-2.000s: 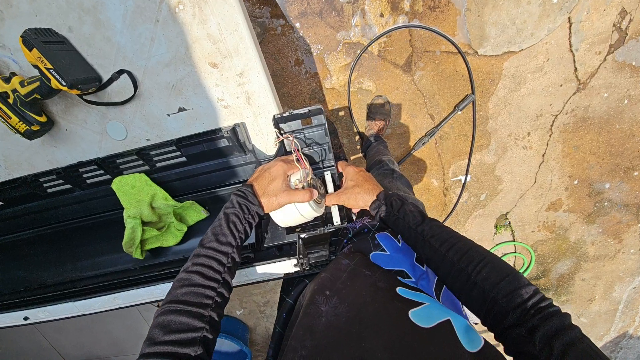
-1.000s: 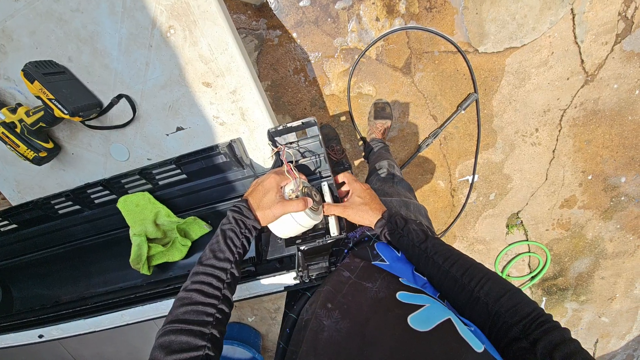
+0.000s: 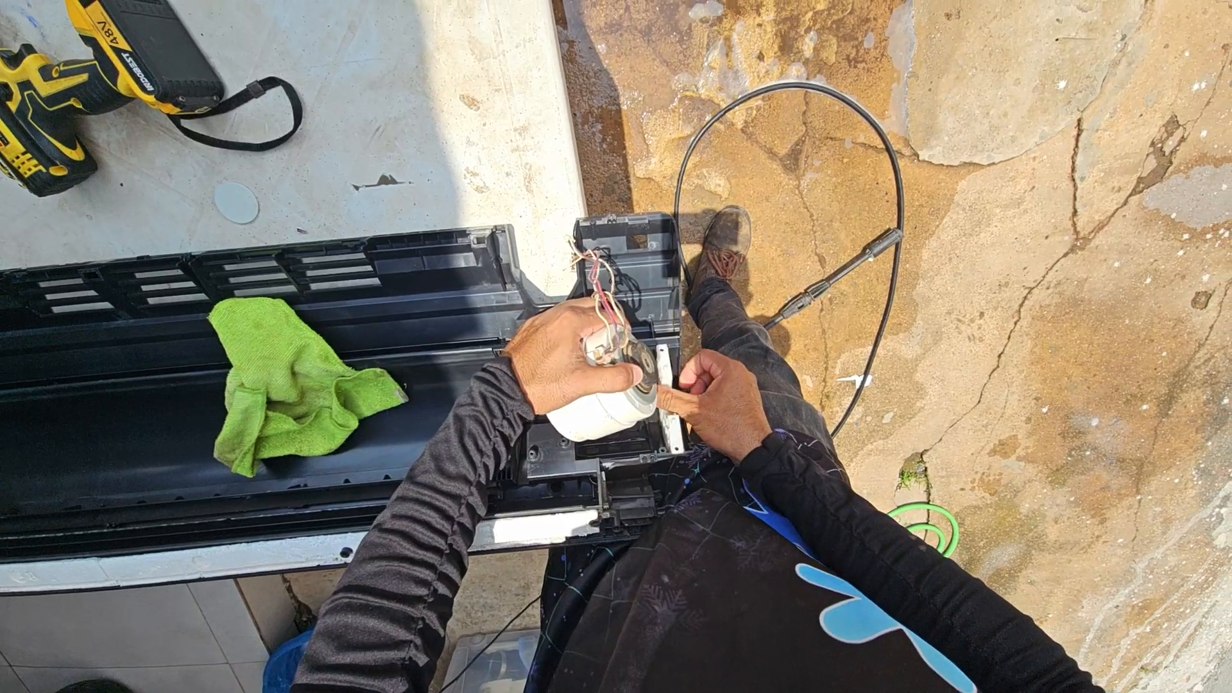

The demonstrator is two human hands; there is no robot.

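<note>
My left hand is wrapped around a white cylindrical motor, its thumb across the motor's end face. Thin red and white wires rise from the motor. On the motor's right side, the fingertips of my right hand touch the edge of its end face, close to a narrow white strip. Whether these fingers pinch something small cannot be seen. Both hands are over the right end of a long black plastic housing, like an air conditioner's indoor unit.
A green cloth lies in the housing. A yellow and black cordless power tool lies on the white table at upper left. Right of the table, a black hose with a wand loops over cracked ground, near a green hose.
The view has moved slightly closer. My left hand still holds the motor; the fingers of my right hand have shifted a little at its edge.
</note>
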